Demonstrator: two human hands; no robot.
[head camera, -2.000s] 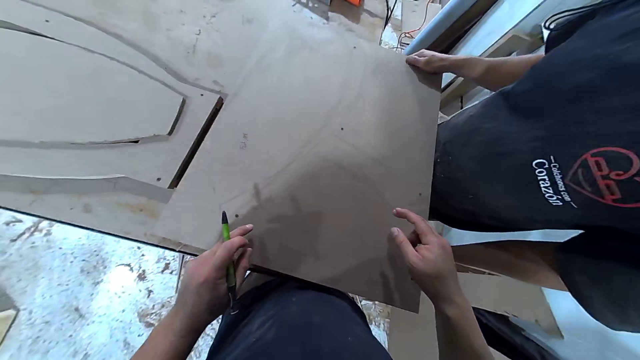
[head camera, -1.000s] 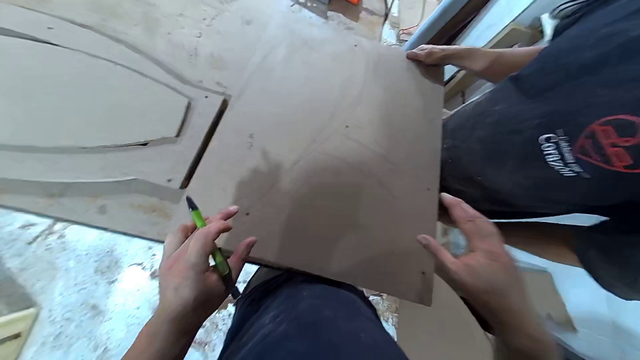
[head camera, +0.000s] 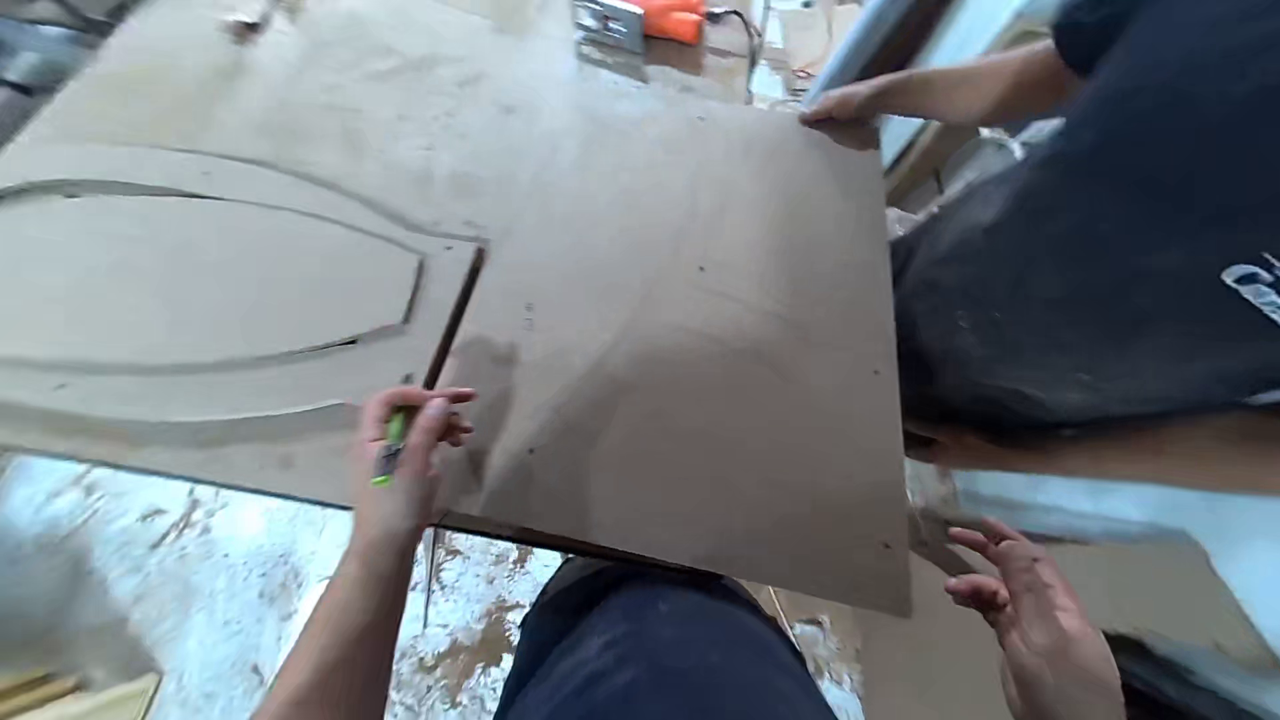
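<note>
A square brown board (head camera: 690, 350), probably MDF, lies over the right end of a larger sheet on the table. My left hand (head camera: 410, 440) holds a green and black pen (head camera: 390, 450) and hovers over the board's lower left corner, near the dark gap beside a curved cut panel (head camera: 200, 280). Off the board's lower right corner, my right hand (head camera: 1030, 610) is held with fingers apart and nothing in it. Pencil marks and small dark dots show on the square board.
A co-worker in dark clothes stands at the right, one hand (head camera: 845, 105) on the board's far right corner. An orange and grey power tool (head camera: 650, 20) lies on the far side of the table. More board pieces (head camera: 1160, 590) are low at the right.
My right hand has come away from the board's right edge, where it was one second ago. My left hand has moved toward the dark gap, still with the pen. The orange tool shows more fully.
</note>
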